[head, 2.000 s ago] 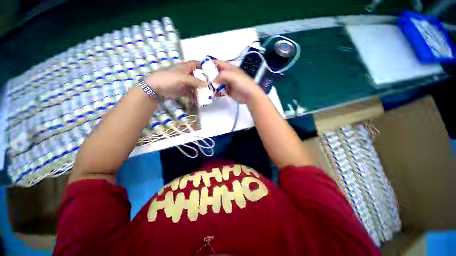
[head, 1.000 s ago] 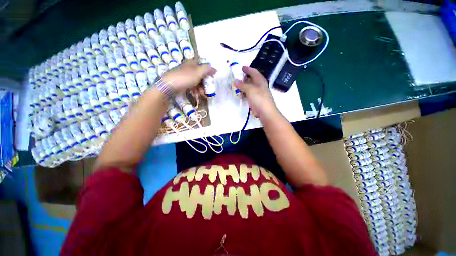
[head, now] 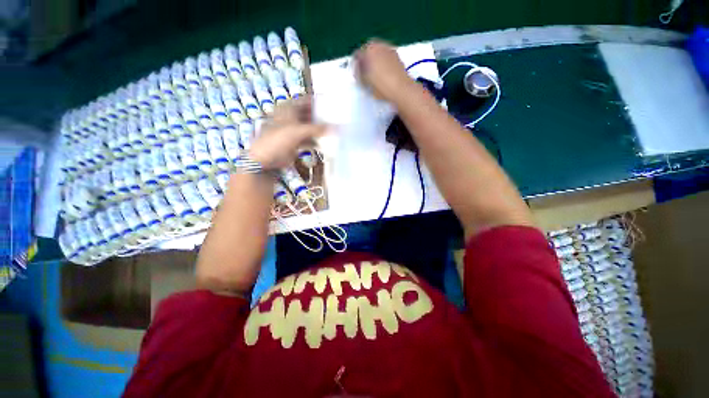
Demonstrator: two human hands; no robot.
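My left hand point(head: 281, 138) is blurred at the right edge of the rows of white handheld units point(head: 167, 136), above the brown cardboard sheet point(head: 317, 183). Whether it holds a unit cannot be told. My right hand point(head: 378, 68) is blurred over the back of the white sheet point(head: 361, 175), its fingers near the sheet's far side; what it holds cannot be told. A blurred whitish shape lies between the hands. Black cables run down the sheet to its front edge. Thin white cord loops hang over the front edge of the bench.
The power strip point(head: 402, 134) is partly hidden behind my right forearm. A black cylinder with a round silver end point(head: 478, 82) is to its right, with a white cable curved around it. An open carton point(head: 579, 204) with rows of units stands at the lower right.
My right hand has moved away from me to the back of the white sheet. My left hand has moved left, towards the rows. The unit seen in my left hand a second ago is not distinguishable.
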